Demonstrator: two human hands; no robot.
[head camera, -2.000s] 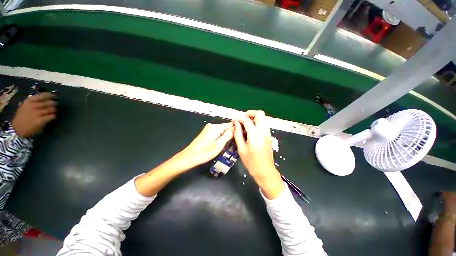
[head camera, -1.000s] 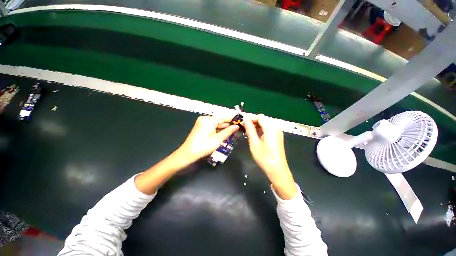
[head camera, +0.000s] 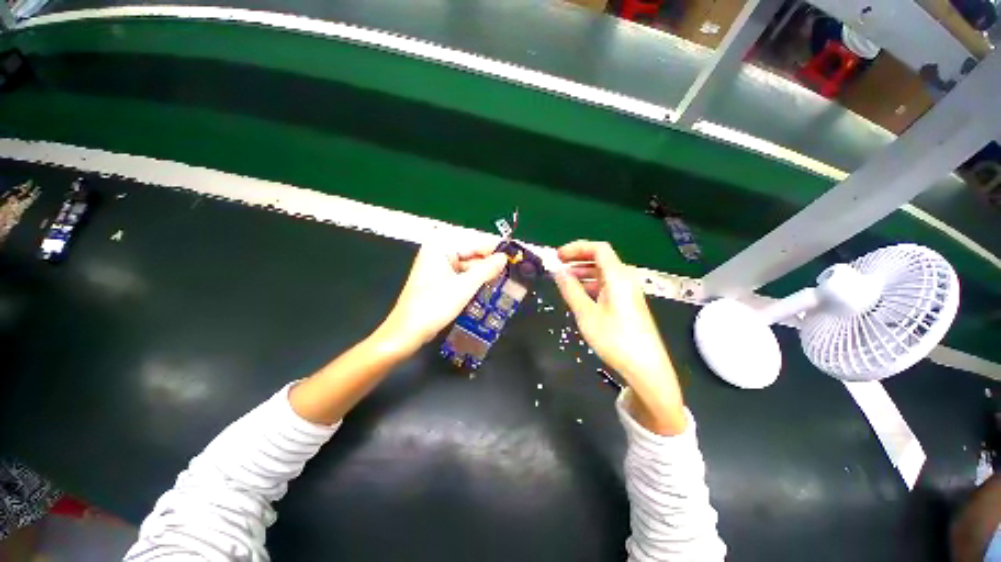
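A blue circuit board (head camera: 484, 315) with silver patches lies tilted below my fingertips. A black module (head camera: 525, 261) with an orange glint is at its upper end. My left hand (head camera: 437, 292) pinches the board's upper end between thumb and fingers. My right hand (head camera: 610, 305) is just right of the module, thumb and fingers close together; whether they hold a small piece cannot be told. Small white pieces (head camera: 566, 336) are scattered on the bench between the board and my right hand. A dark thin tool (head camera: 609, 378) is mostly hidden by my right wrist.
A green conveyor (head camera: 362, 165) beyond the white edge carries a board (head camera: 681, 235). Another board (head camera: 65, 224) lies far left. A white fan (head camera: 878, 311), its base, a white strip (head camera: 887, 430) and a frame post (head camera: 845, 181) are at right. A person's arm (head camera: 980, 525) shows bottom right.
My right hand has moved right, off the module, uncovering more of the board and the white pieces. The conveyor's board has shifted left. The neighbour's hand at left has left the view.
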